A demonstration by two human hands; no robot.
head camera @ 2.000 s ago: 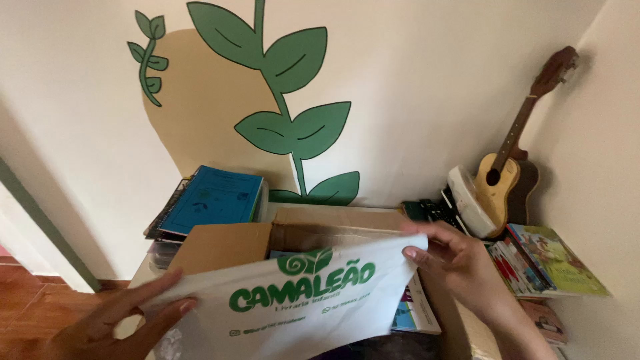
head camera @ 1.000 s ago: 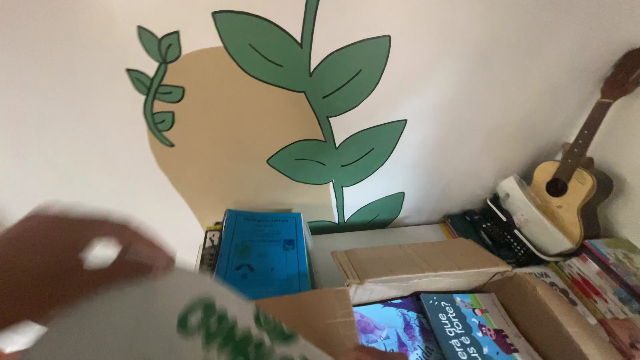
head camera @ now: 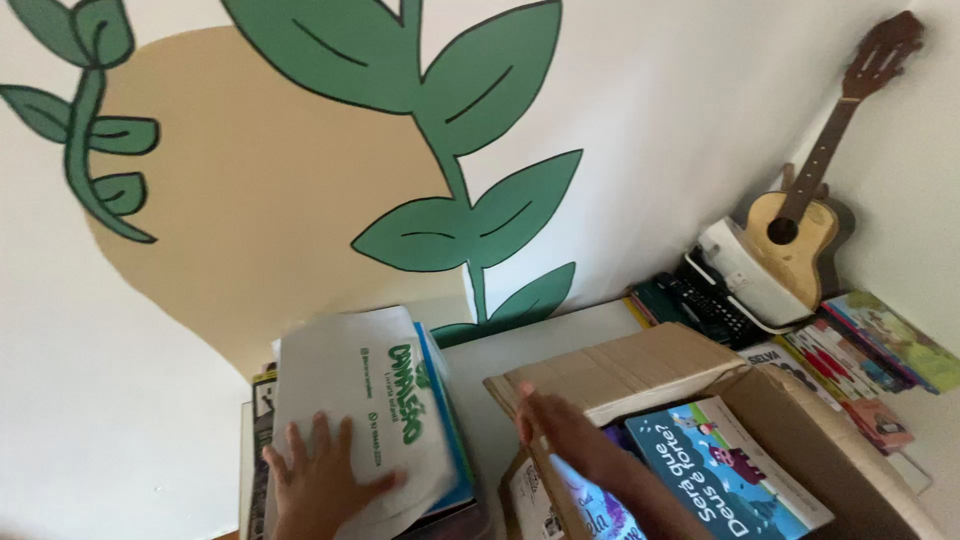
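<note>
My left hand (head camera: pixel 319 476) lies with spread fingers on a white bag (head camera: pixel 337 405) with green lettering. Under the bag is a blue-covered item (head camera: pixel 452 491), on top of a stack at the table's left. At the left flap of an open cardboard box (head camera: pixel 652 367) is my right hand (head camera: pixel 559 431), its fingers extended and close together; whether it grips the flap is unclear. Inside the box lie a blue illustrated children's book (head camera: pixel 724 465) and a purple-and-blue book (head camera: pixel 596 502), the latter partly behind my right forearm.
A small guitar (head camera: pixel 795 225) leans in the corner behind a white bin (head camera: pixel 757 274). Beside it are a black remote control (head camera: pixel 701 304) and several picture books (head camera: pixel 892 337). The white tabletop (head camera: pixel 555 360) meets the wall with its painted plant.
The white bag, held up between both hands two seconds ago, now lies on the stack at left, covering most of the blue item. My right hand has let go of it and is at the box flap.
</note>
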